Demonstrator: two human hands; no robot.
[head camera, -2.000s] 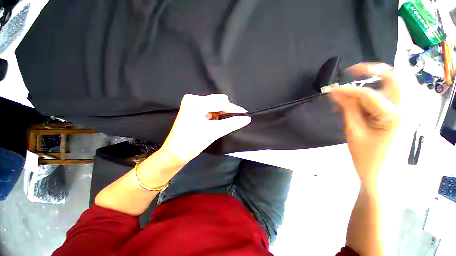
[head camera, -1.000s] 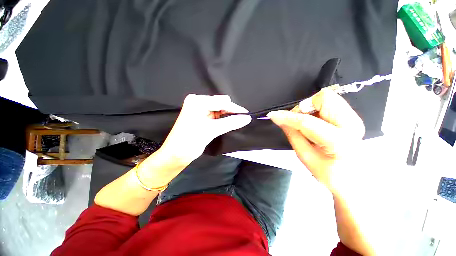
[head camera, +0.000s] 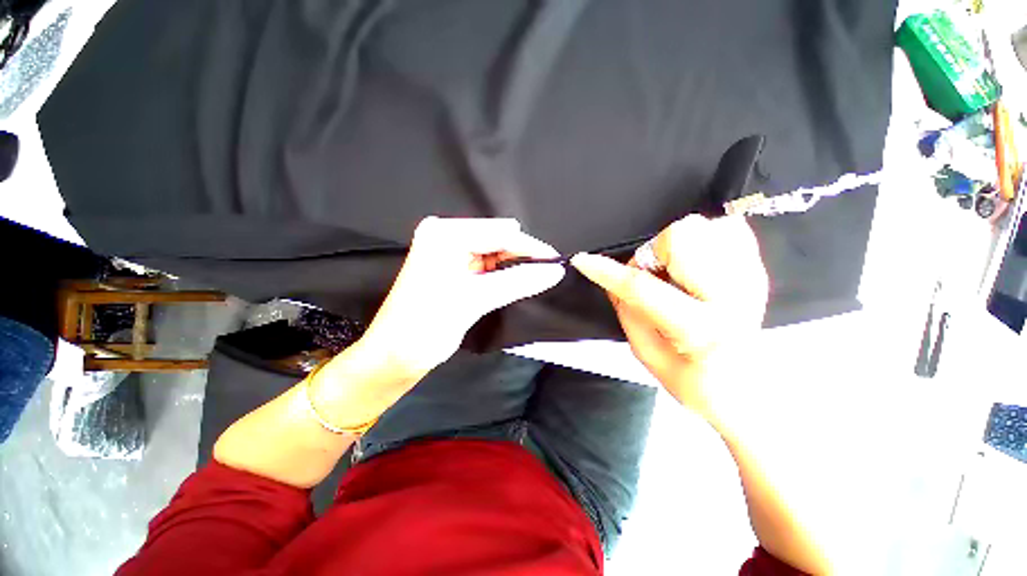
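A large black cloth (head camera: 631, 124) covers the table, with soft wrinkles. My left hand (head camera: 456, 281) pinches its folded edge between thumb and fingers. My right hand (head camera: 693, 309) is close on the right, its fingertips meeting the fold beside my left fingertips. A silvery ring-like band (head camera: 646, 258) shows on a right finger. No needle can be made out at the right fingertips now; thread is not visible. A small clip (head camera: 746, 206) grips the cloth beyond my right hand, with a pale twisted cord (head camera: 828, 190) running right from it.
At the upper right are a green box (head camera: 948, 62), an orange handle (head camera: 1006, 152) and small dark round bits. A slim dark tool (head camera: 932, 343) lies on the white table (head camera: 721, 450). A blue patterned block (head camera: 1006, 430) is far right. A wooden stool (head camera: 141, 326) stands left.
My right hand came in from the clip to my left fingertips. A thin glint seen at its fingertips a second ago no longer shows. My left hand has stayed nearly still.
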